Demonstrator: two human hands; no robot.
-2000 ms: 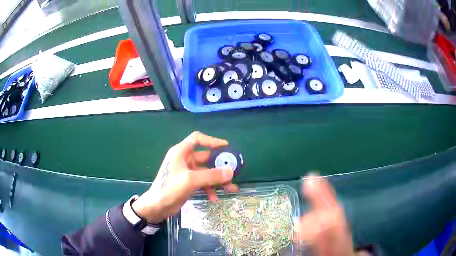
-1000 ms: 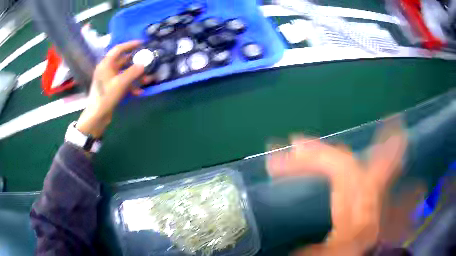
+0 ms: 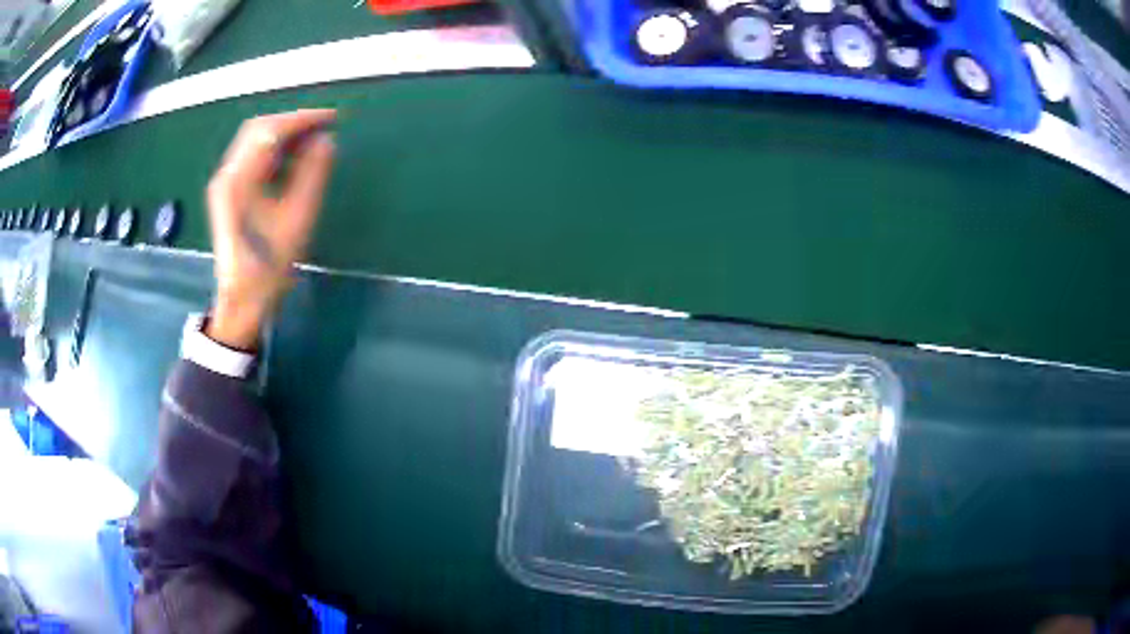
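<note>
My left hand (image 3: 263,211) is raised over the green belt at left, slightly blurred. Its fingers are curled, thumb and forefinger tips near each other; no wheel shows clearly in it, and I cannot tell if something small is hidden there. Only a blurred sliver of my right hand (image 3: 1066,625) shows at the bottom right edge. The clear parts box (image 3: 527,495) lies on the ledge, with a heap of small pins (image 3: 768,471) and a white paper label (image 3: 592,409) at its left end. The blue tray (image 3: 818,93) of black wheels (image 3: 748,35) is cut off at the top.
Several black wheels (image 3: 166,223) stand in a row along the belt edge at left. Another blue tray (image 3: 122,99) and a pale bag (image 3: 192,25) are at upper left. A red-orange bin (image 3: 415,5) is cut off at the top. White perforated strips (image 3: 1097,74) lie at upper right.
The view has swung left and down. My left hand has left the blue tray, where it was at a wheel, and is now near the wheel row. My right hand has almost left the picture.
</note>
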